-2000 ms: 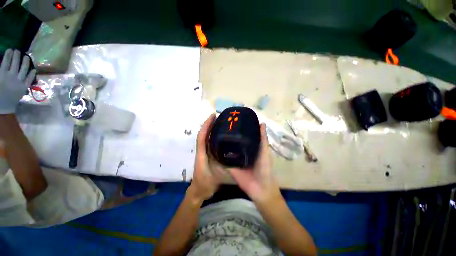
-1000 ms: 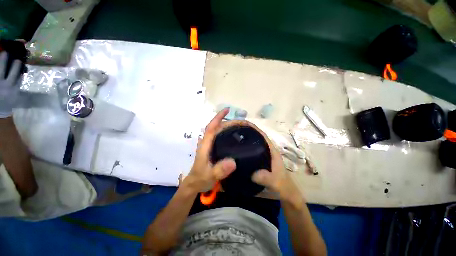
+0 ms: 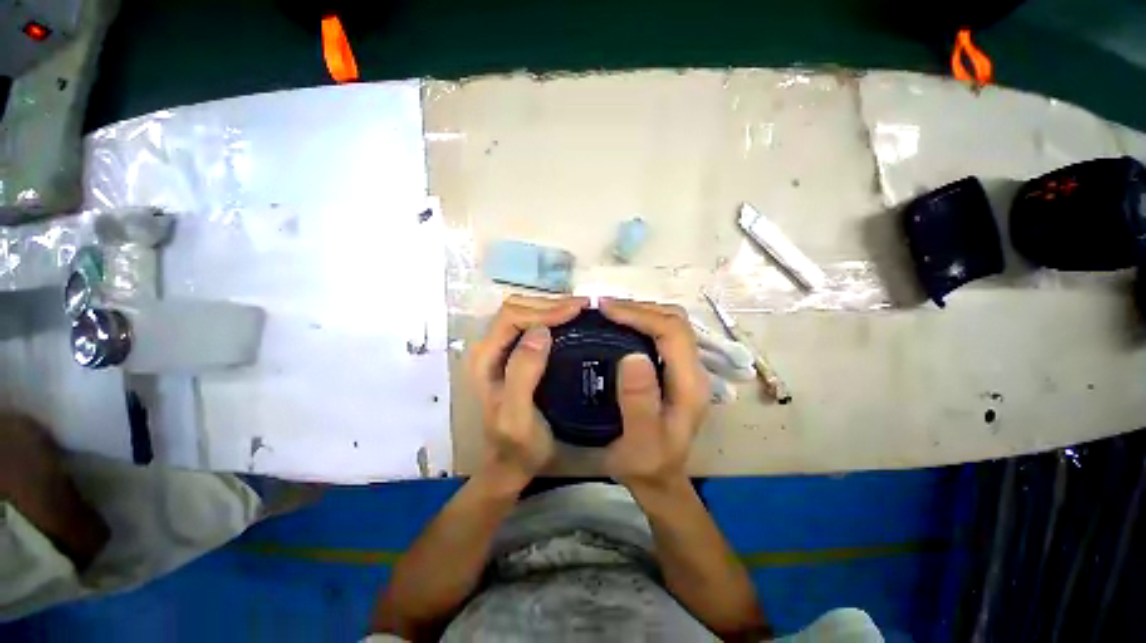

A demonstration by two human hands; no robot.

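Note:
A black portable speaker (image 3: pixel 581 408) is held over the bench's near edge, with a face bearing small pale print turned up. My left hand (image 3: pixel 513 377) wraps its left side, the thumb on the near face. My right hand (image 3: pixel 660 389) wraps its right side, the thumb pressed on the upper face. Both hands are bare, and their fingertips nearly meet at the speaker's far side. No orange strap shows on this speaker. A white glove (image 3: pixel 719 358) lies partly hidden behind my right hand.
Beyond my hands lie a pale blue block (image 3: pixel 529 265), a smaller piece (image 3: pixel 630 239), a white knife-like tool (image 3: pixel 779 248) and a pointed tool (image 3: pixel 744 345). At right are a black boxy part (image 3: pixel 954 239) and another speaker (image 3: pixel 1078 216). A neighbour's arm (image 3: pixel 48 496) is at left.
The held speaker has been turned, so a printed face now shows and its orange strap is out of sight. My right thumb has moved onto the face. The view has shifted.

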